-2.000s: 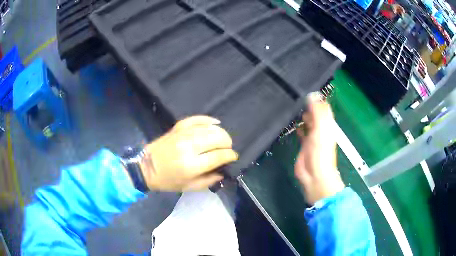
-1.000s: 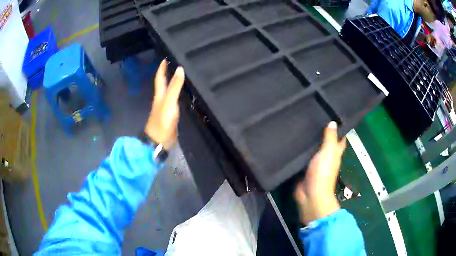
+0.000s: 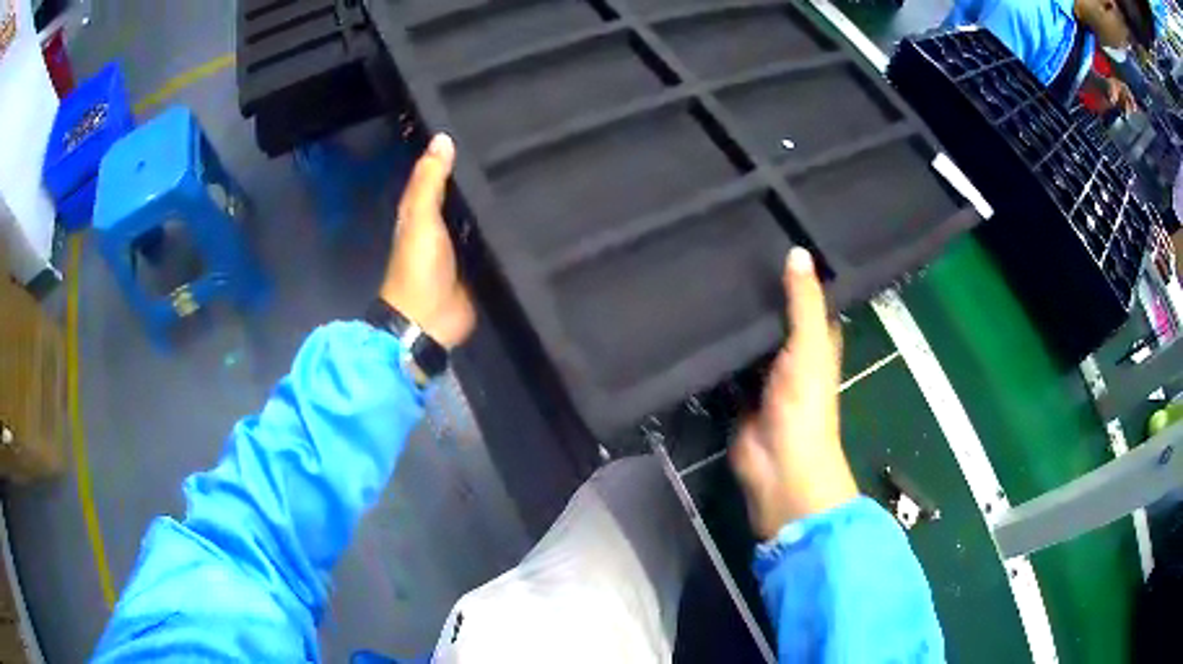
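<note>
A large black compartment tray (image 3: 649, 253) with shallow, empty rectangular pockets lies tilted in front of me over the bench edge. Silver wire ends show at its near edge, with dark layers below. My left hand (image 3: 431, 266) is at its left side, with the thumb on the rim; the fingers' grip is partly hidden. My right hand (image 3: 794, 402) is at its near right edge, with one finger or thumb on top and the rest under or beside it. Both hands hold the tray between them. A white sheet or liner (image 3: 571, 584) shows at the bottom.
A stack of trays (image 3: 1025, 182) with a grid top stands on the green bench (image 3: 960, 441). A small clip-like part (image 3: 908, 499) lies on the bench. Blue stool (image 3: 156, 214) and blue crate (image 3: 84, 143) stand left. A grey upright (image 3: 1096, 499) is right; a person in blue is top right.
My left hand has moved from the tray's near corner to its left side. My right hand has come onto the near right edge. The tray has shifted slightly left since one second ago.
</note>
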